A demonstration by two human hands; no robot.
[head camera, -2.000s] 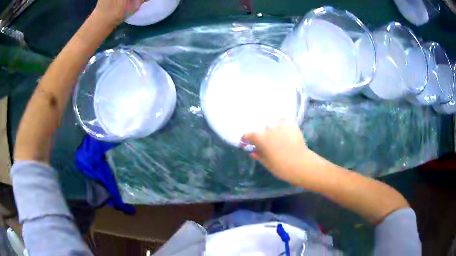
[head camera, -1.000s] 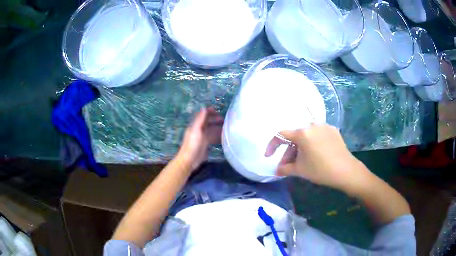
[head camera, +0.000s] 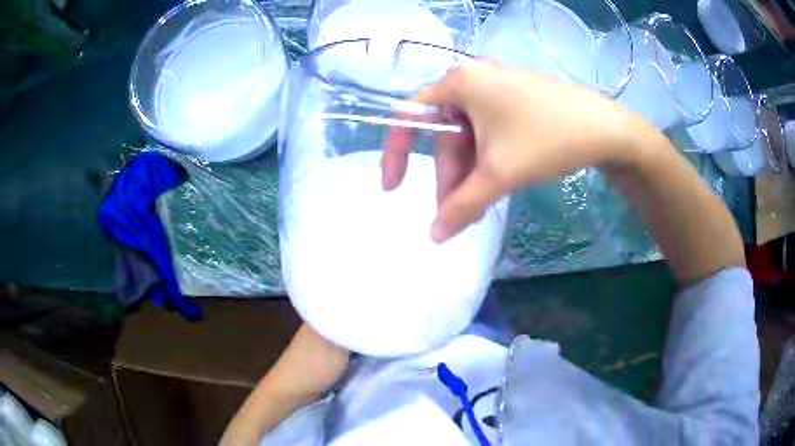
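A clear-and-white round housing is tilted up above the bench's near edge, its clear open rim at the top and white rounded bottom toward my body. My left hand supports it from beneath and behind; only the wrist area shows, and the fingers are hidden by the white part. My right hand reaches over the clear rim, fingers spread and pointing down inside the clear part. I see nothing held between its fingers.
More housings stand along the back of the green bench and to the right. A crumpled blue cloth hangs over the left part of the near edge. Clear film covers that edge. A brown carton is below.
The housing has moved left and tilted, showing its side. My left hand has gone from beside it to beneath and behind it. My right hand has risen to the rim.
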